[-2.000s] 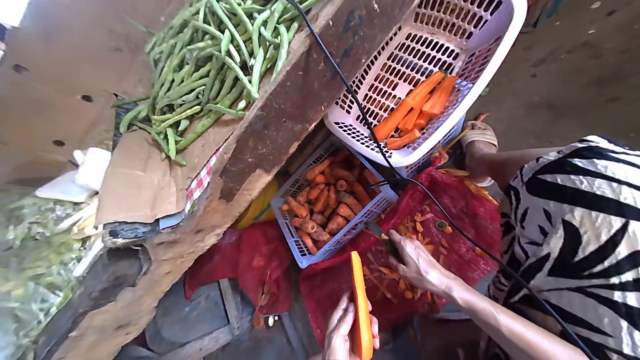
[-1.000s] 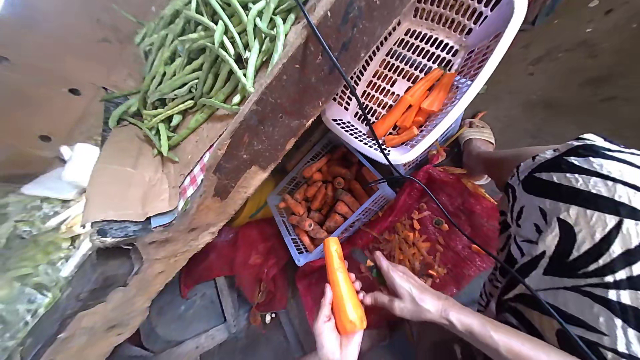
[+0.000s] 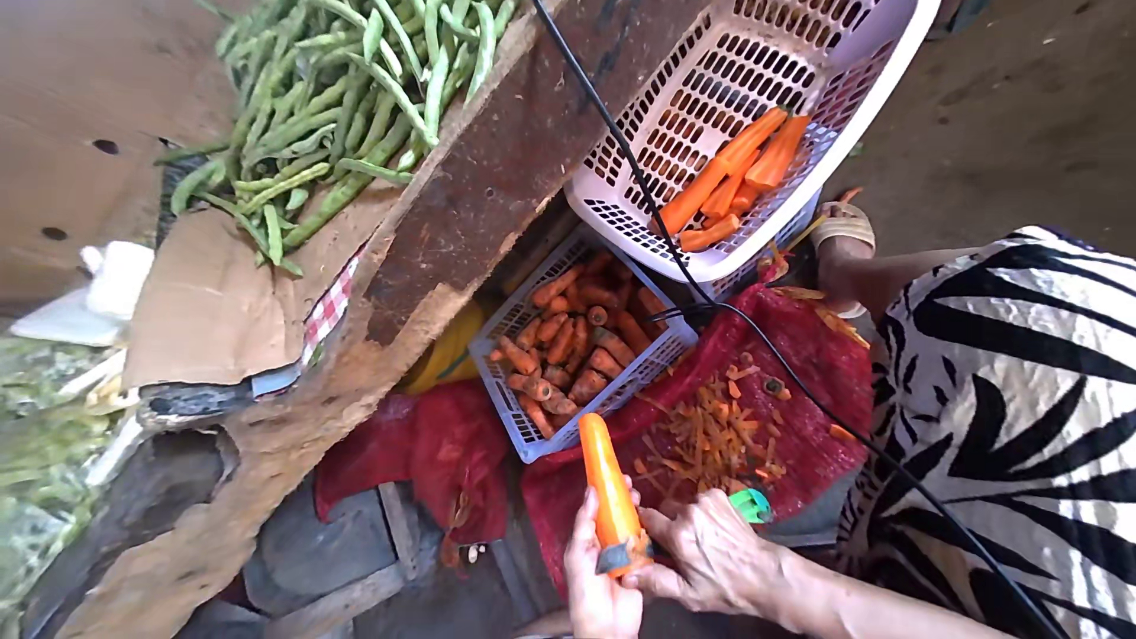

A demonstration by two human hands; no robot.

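Observation:
My left hand point(image 3: 603, 577) is closed around a largely peeled carrot point(image 3: 606, 484), which points up toward the crate. A dark, unpeeled patch shows at its thick lower end. Just to the right, my right hand point(image 3: 714, 550) is closed on a green-handled tool point(image 3: 751, 505), probably a peeler; its blade is hidden. The fingers of that hand are beside the carrot's thick end. Orange peelings point(image 3: 714, 430) lie on a red mesh sack point(image 3: 821, 390) beyond my hands. Unpeeled carrots point(image 3: 568, 342) fill a lavender plastic crate point(image 3: 524, 439) above the left hand.
A pale perforated plastic basket point(image 3: 887, 98) with several peeled carrots point(image 3: 723, 182) stands at the upper right. A black cable point(image 3: 772, 346) crosses the view. Green beans point(image 3: 319, 115) lie on a wooden stand point(image 3: 461, 204) at upper left. Patterned cloth point(image 3: 1021, 373) covers the right side.
The carrot has turned in my left hand, and its dark lower end now shows. My right hand has come close to that end, with the green tool handle now visible.

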